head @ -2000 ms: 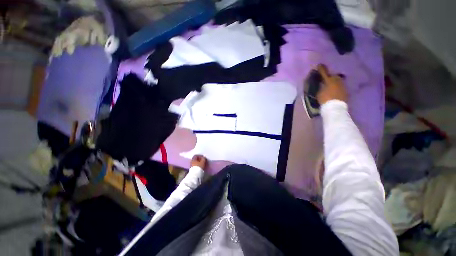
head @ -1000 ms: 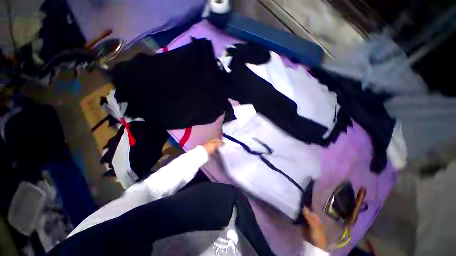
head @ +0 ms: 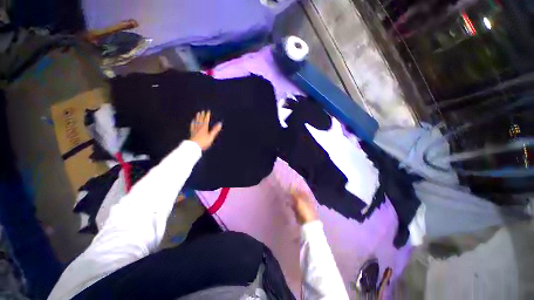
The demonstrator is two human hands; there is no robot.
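A large pile of dark panels (head: 240, 129) lies at the left of the lilac-covered table. My left hand (head: 204, 130) rests flat on top of the pile with its fingers spread. My right hand (head: 302, 205) is over the lilac cloth to the right of the pile. It is blurred and seems to hold nothing. The steam iron (head: 368, 275) sits at the lower right of the table, beyond my right hand, with its brown handle at its right. The white front panel is not seen on the lilac cloth in front of me.
A stack of white panels with black edges (head: 351, 167) lies on the far side. A blue padded roll (head: 336, 102) runs behind it. A second iron's wooden handle (head: 114, 29) is far left. A red-tied bundle (head: 111, 132) and cardboard (head: 73, 140) are below left. Grey cloth (head: 457, 199) is heaped right.
The view has turned left. Both hands have let go of the white panel, which is gone from the lilac cloth. My left hand has moved onto the dark pile, and my right hand away from the iron.
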